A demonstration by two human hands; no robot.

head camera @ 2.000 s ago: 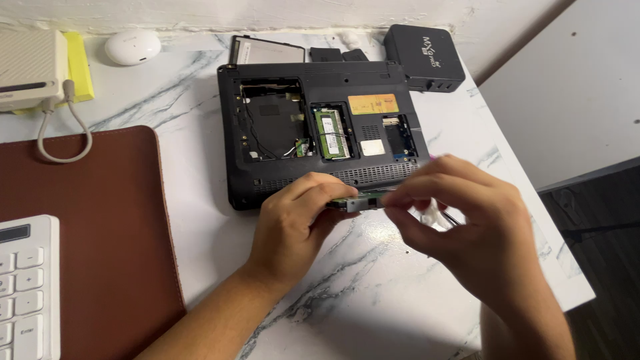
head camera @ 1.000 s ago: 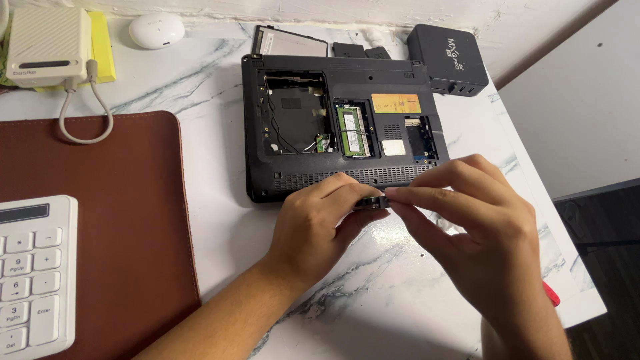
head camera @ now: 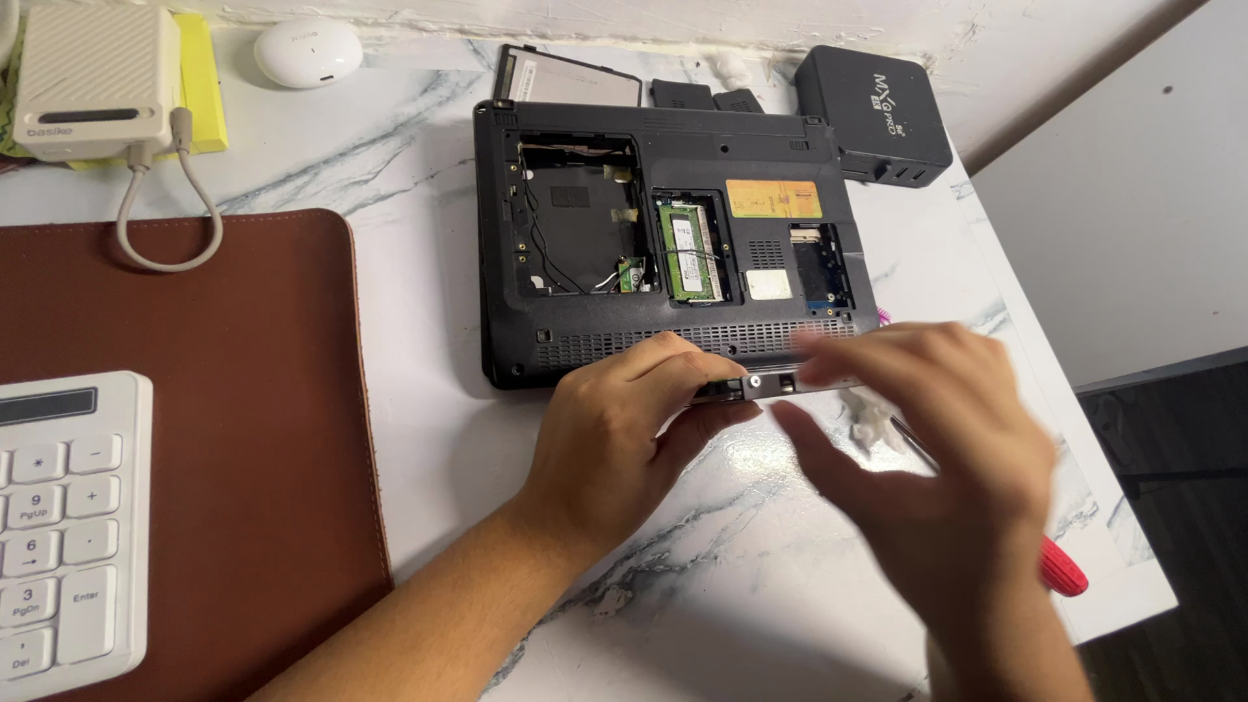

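An upside-down black laptop [head camera: 604, 331] lies on the marbled table, its bays uncovered; a green RAM module [head camera: 690, 252] sits in the middle one. In front of its near edge, my left hand [head camera: 634, 429] pinches a thin, dark part with a metal bracket [head camera: 765, 385], seen edge-on; I cannot tell exactly what it is. My right hand [head camera: 907, 439], slightly blurred, is at the part's right side with thumb and fingers apart. Partly behind my right hand and wrist is a screwdriver with a red handle [head camera: 1063, 567], its metal shaft showing near some crumpled white material [head camera: 871, 421].
Behind the laptop lie a removed cover panel [head camera: 570, 78] and small black covers [head camera: 682, 95], with a black TV box [head camera: 875, 115] at their right. To the left are a brown desk mat [head camera: 244, 390], a white calculator [head camera: 73, 526], a cabled white device [head camera: 97, 83] and a white case [head camera: 308, 53].
My right thumb and fingers, pinched at the part one second ago, have come apart. My left hand still holds it. More of the red handle shows now.
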